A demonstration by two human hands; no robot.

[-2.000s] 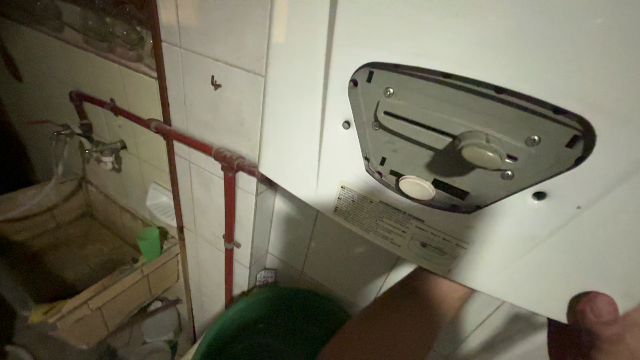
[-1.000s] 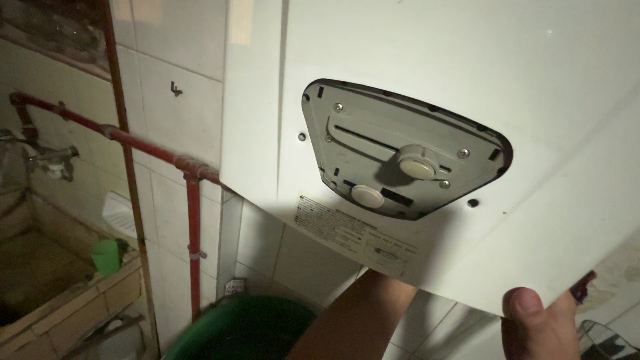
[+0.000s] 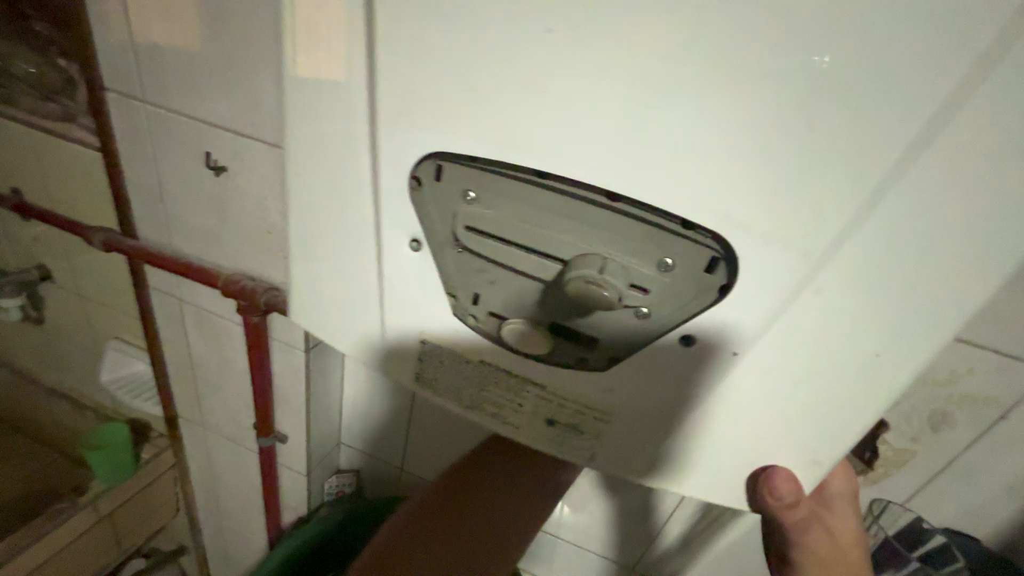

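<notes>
A white metal cover of a wall-mounted appliance (image 3: 608, 96), probably a water heater, fills the middle and right. Its cutout frames a grey control plate (image 3: 544, 240) with a protruding knob (image 3: 592, 282), a flat round button (image 3: 526, 337) and screws. A worn label (image 3: 512, 400) bearing writing runs along the lower edge. My right hand (image 3: 812, 512) grips the cover's lower right corner, thumb on the front face. My left forearm rises under the lower edge; the hand itself is hidden behind the cover.
Red pipes (image 3: 260, 400) run along the tiled wall to the left, near a small hook (image 3: 214, 164). Farther left are a tap (image 3: 24, 292), a tiled basin (image 3: 120, 512) and a green cup (image 3: 110, 454). A green tub (image 3: 328, 536) sits below the cover. A wire rack (image 3: 912, 536) stands at lower right.
The view has shifted, bringing more of the wall and rack at right into sight. My right hand stays on the cover's corner, and my left forearm remains under its lower edge.
</notes>
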